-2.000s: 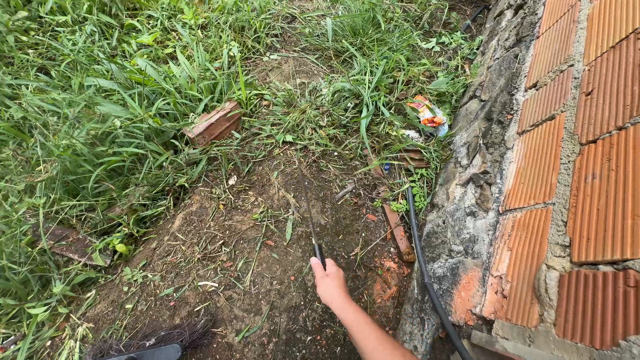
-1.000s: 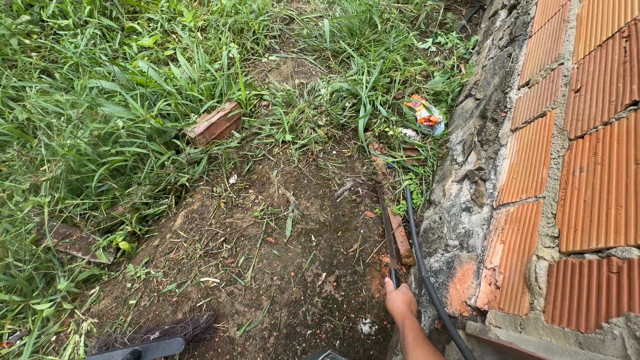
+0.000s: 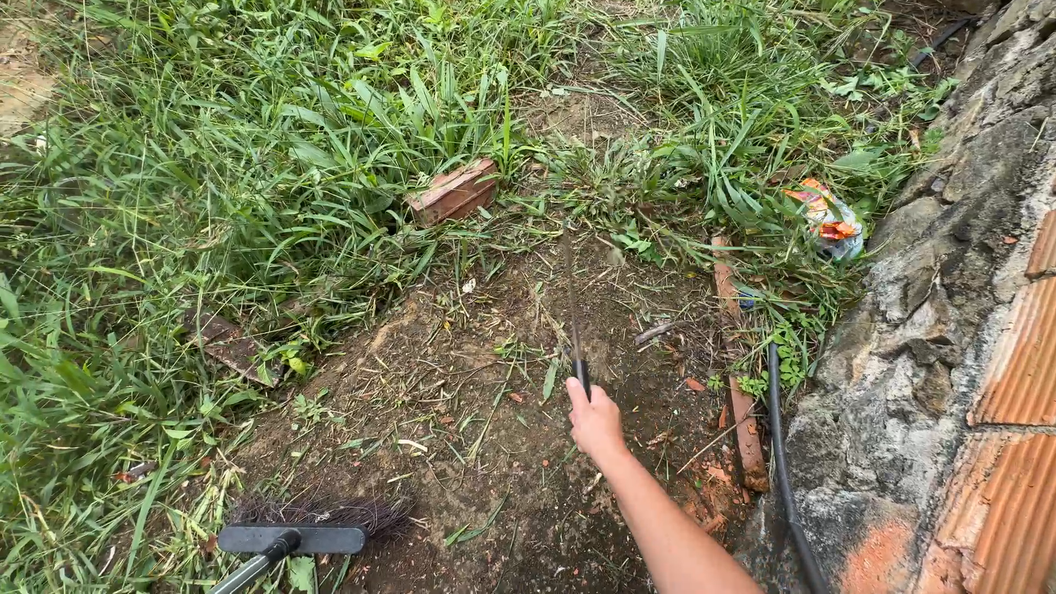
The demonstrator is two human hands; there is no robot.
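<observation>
My right hand [image 3: 596,419] is closed around the black handle of a long, thin-bladed tool [image 3: 571,305], probably a machete. Its blade points away from me over bare soil, and its far end lies near the edge of the grass [image 3: 606,177]; whether the tip touches the ground cannot be told. Cut grass and weed bits are scattered on the soil around the blade. At the lower left a broom head [image 3: 293,539] with dark bristles rests on the ground, its handle running out of view. My left hand is not in view.
A brick piece [image 3: 454,192] lies at the grass edge, another [image 3: 231,346] further left. On the right are a narrow reddish strip [image 3: 747,437], a black hose [image 3: 780,445], a crumpled plastic wrapper [image 3: 827,221] and a rough stone base [image 3: 891,412] below hollow clay bricks [image 3: 1002,503].
My right hand with the blade has moved left, away from the reddish strip beside the hose, to the middle of the soil. The view has shifted somewhat.
</observation>
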